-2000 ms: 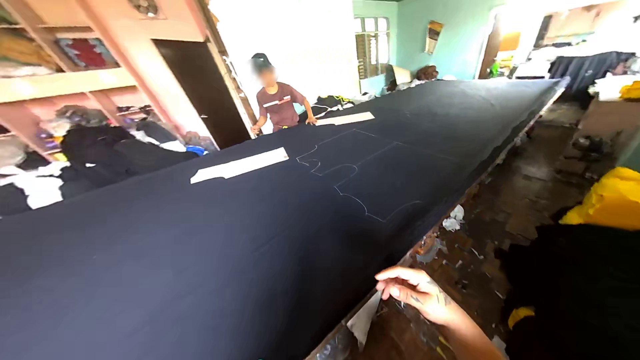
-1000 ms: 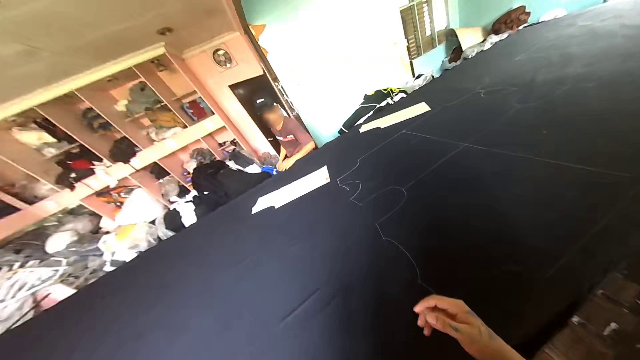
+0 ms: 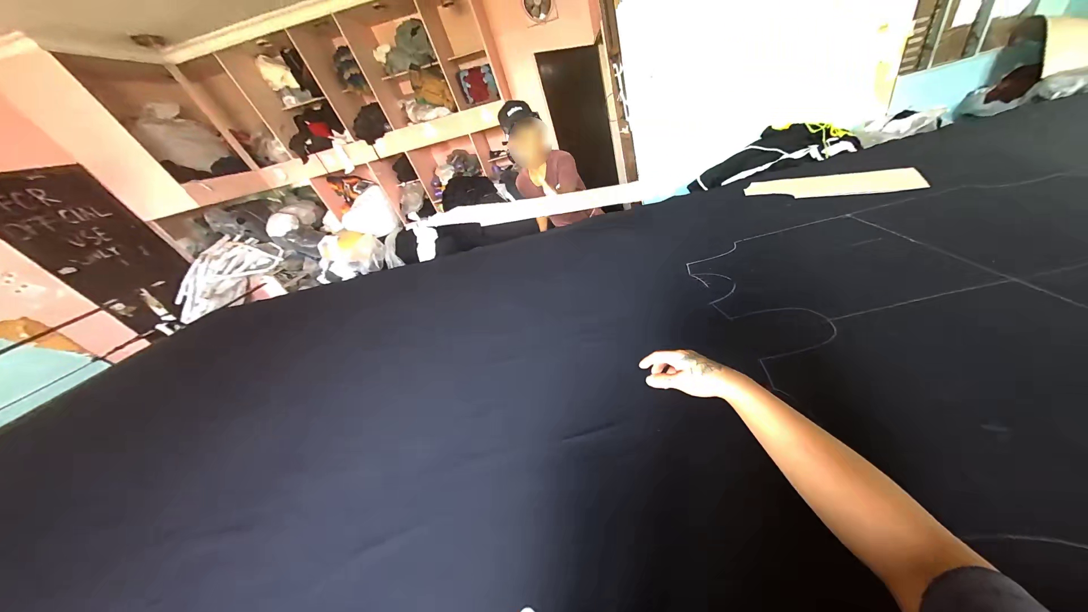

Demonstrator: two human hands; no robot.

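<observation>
My right hand (image 3: pixel 687 374) is over the black fabric (image 3: pixel 382 408), left of the white chalk outline (image 3: pixel 786 310), its fingers curled. Whether a small thing is between them cannot be told. Curved and straight lines of a garment shape make up the outline. A long pale pattern piece (image 3: pixel 837 184) lies beyond it on the cloth. Another long white piece (image 3: pixel 544 204) crosses in front of a person at the far edge and looks raised. My left hand is not seen; a tiny pale tip at the bottom edge is too small to name.
Across the fabric stands a person (image 3: pixel 557 170) in a cap. Behind are wall shelves (image 3: pixel 425 132) with cloth and bags, and bagged bundles (image 3: pixel 348 255). A black garment with white stripes (image 3: pixel 773 153) lies at the far edge. A dark board with writing (image 3: pixel 76 229) is at left.
The white piece near the person lay on the fabric before and is now at the far edge, seemingly lifted. My right hand has moved out over the fabric from its near edge. The view has turned left.
</observation>
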